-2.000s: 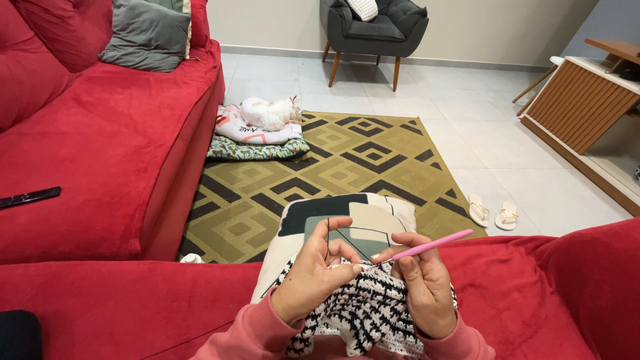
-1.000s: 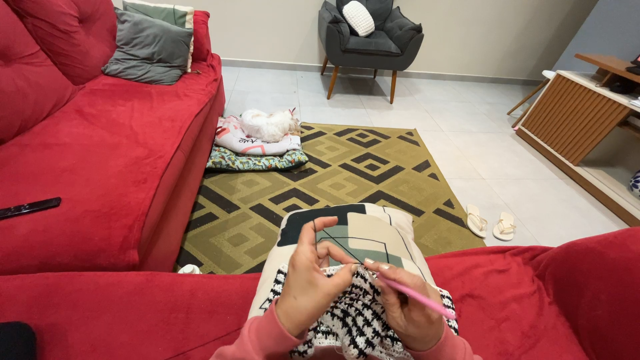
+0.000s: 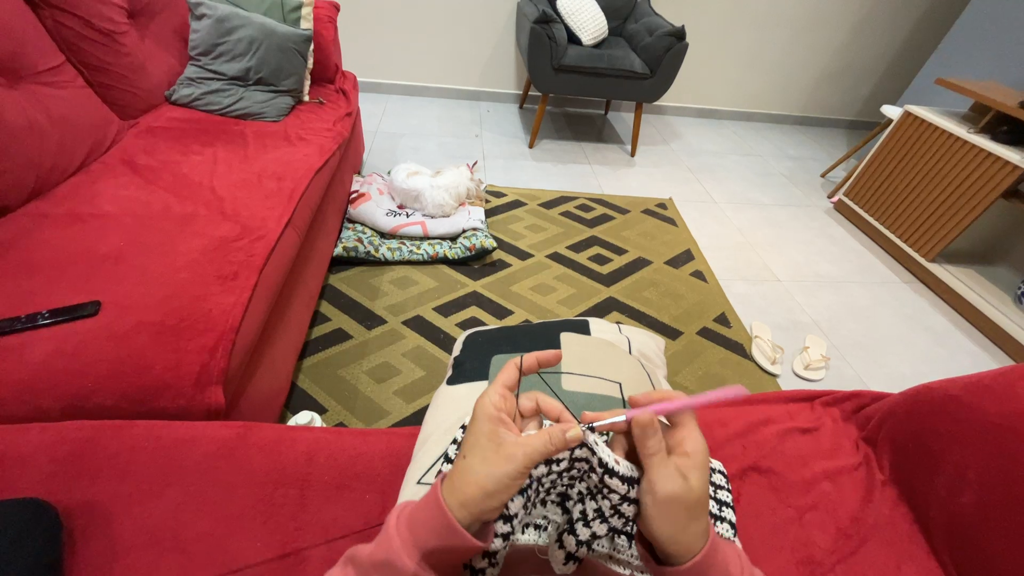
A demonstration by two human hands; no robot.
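My left hand (image 3: 512, 440) pinches the top edge of a black-and-white crocheted piece (image 3: 560, 500) between thumb and fingers. Black yarn (image 3: 558, 394) runs over its raised index finger and down to the stitches. In my right hand (image 3: 668, 472) is a crochet hook (image 3: 688, 402) with a pink handle, slightly blurred; its metal tip meets the work beside my left thumb. The crocheted piece drapes over a patterned cushion (image 3: 432, 448) in beige, green and black, below both hands.
Red sofa sections (image 3: 160, 232) lie left and around me, with a black remote control (image 3: 52, 316) on one. A white furry animal (image 3: 436, 189) rests on folded bedding upon a patterned rug (image 3: 512, 280). Beyond are a dark armchair (image 3: 604, 68), flip-flops (image 3: 811, 358) and a slatted wooden cabinet (image 3: 928, 180).
The hook in my right hand has swung from pointing down and right to nearly level, its handle end slightly raised. My left hand keeps its hold on the crocheted edge.
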